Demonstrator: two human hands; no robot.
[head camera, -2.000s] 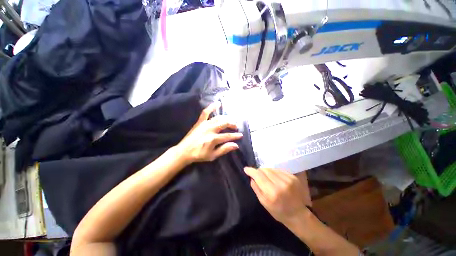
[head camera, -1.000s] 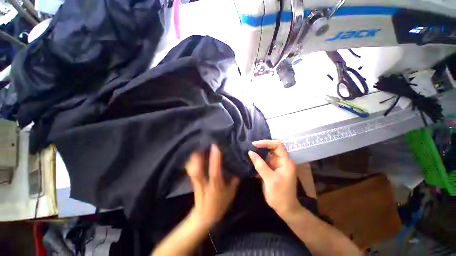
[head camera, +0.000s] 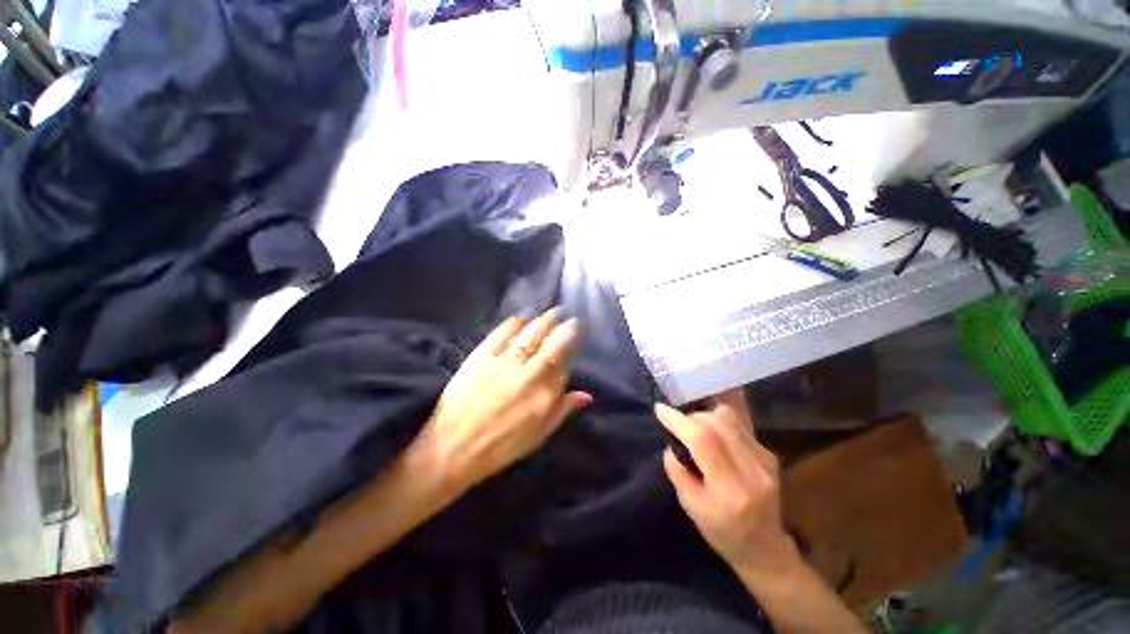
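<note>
A wide black garment piece lies over the left part of the table and hangs over the lap. My left hand lies flat on it, palm down, fingers pointing towards the needle, a ring on one finger. My right hand is at the table's front edge and pinches the garment's right border between thumb and fingers. The garment's far end reaches near the presser foot of the white sewing machine; bright glare hides whether it is under the foot.
A dark garment pile lies at the left. Black scissors, green-blue thread snips and a bunch of black strips lie right of the needle. A ruler-marked edge runs along the front. A green basket is at the right.
One second ago both hands were close together near the lap, gathering cloth. Now my left hand lies further forward on the cloth, which is spread flatter along the table, and the camera view has shifted.
</note>
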